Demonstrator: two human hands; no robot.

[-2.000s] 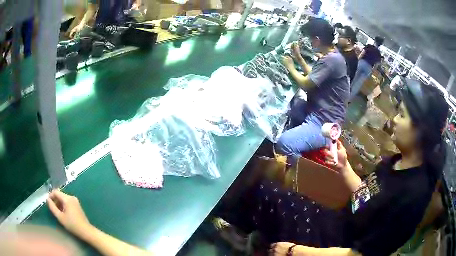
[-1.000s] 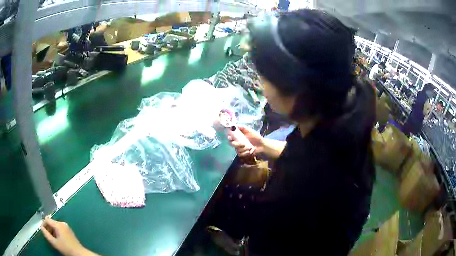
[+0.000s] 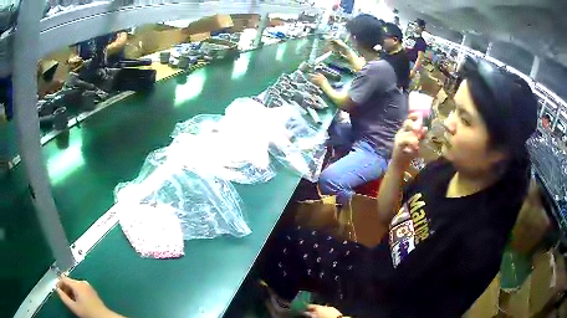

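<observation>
My right hand [image 3: 82, 297] is at the lower left, cut off by the bottom edge. Its fingertips are at the pale metal rail, by the foot of the grey upright [image 3: 46, 186]. I cannot tell if it holds anything small. My left hand is out of the picture. The bag of small pink pieces [image 3: 152, 233] lies flat on the green bench [image 3: 205, 273], right of my hand. Crumpled clear plastic bags [image 3: 205, 192] lie behind and beside it, with overexposed white contents.
A person in a black shirt [image 3: 447, 230] sits close at right, raising a blurred pink hair dryer [image 3: 419, 105]. Another person in grey [image 3: 376, 99] works farther up the line. Dark parts [image 3: 298, 90] lie there. The green conveyor belt [image 3: 124, 133] runs behind the rail. Cardboard boxes [image 3: 364, 217] stand below.
The person at right had leaned forward over the bench edge and now sits back, with the dryer raised near the face. My right hand stays at the rail.
</observation>
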